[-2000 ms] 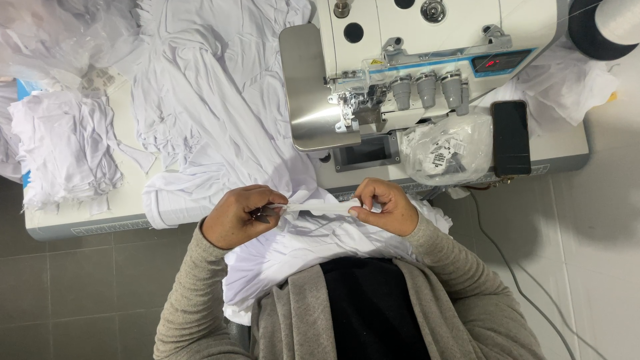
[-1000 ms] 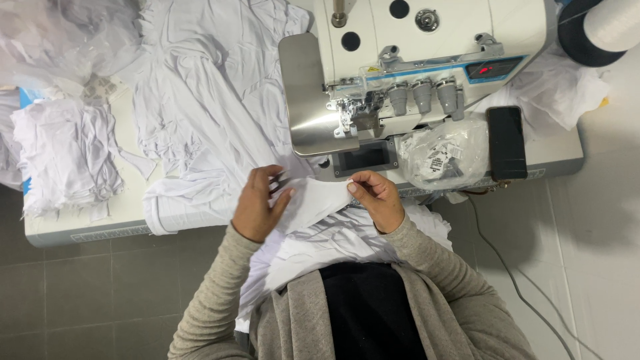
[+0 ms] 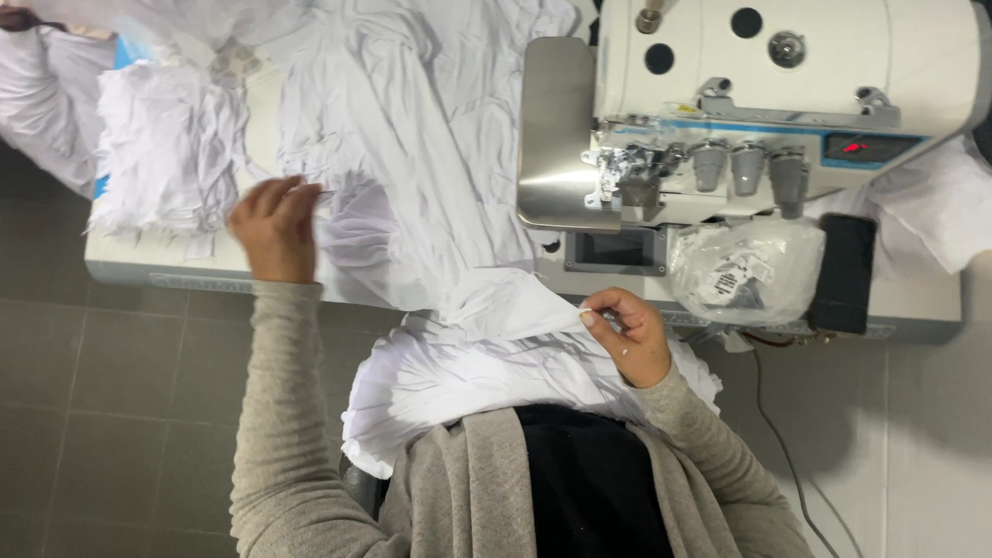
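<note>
My right hand (image 3: 629, 335) pinches the corner of a white fabric piece (image 3: 515, 304) between thumb and fingertips, above more gathered white fabric (image 3: 465, 380) on my lap. My left hand (image 3: 277, 229) is raised over the table's front part, between a stack of white cut fabric pieces (image 3: 167, 147) and a long heap of white fabric (image 3: 418, 132). Its fingers are bent and blurred; something thin and dark shows near the fingertips, and whether they hold it cannot be told.
A white overlock sewing machine (image 3: 783, 85) with a metal side plate (image 3: 554, 147) stands at the right. Before it lie a clear plastic bag (image 3: 748, 271) and a black phone (image 3: 843, 273). A cable (image 3: 783, 442) hangs down to the floor. A dark hand (image 3: 19, 18) shows at the top left.
My left hand has left the fabric piece and moved left, toward the stack. My right hand still pinches the fabric, which now hangs toward the table edge.
</note>
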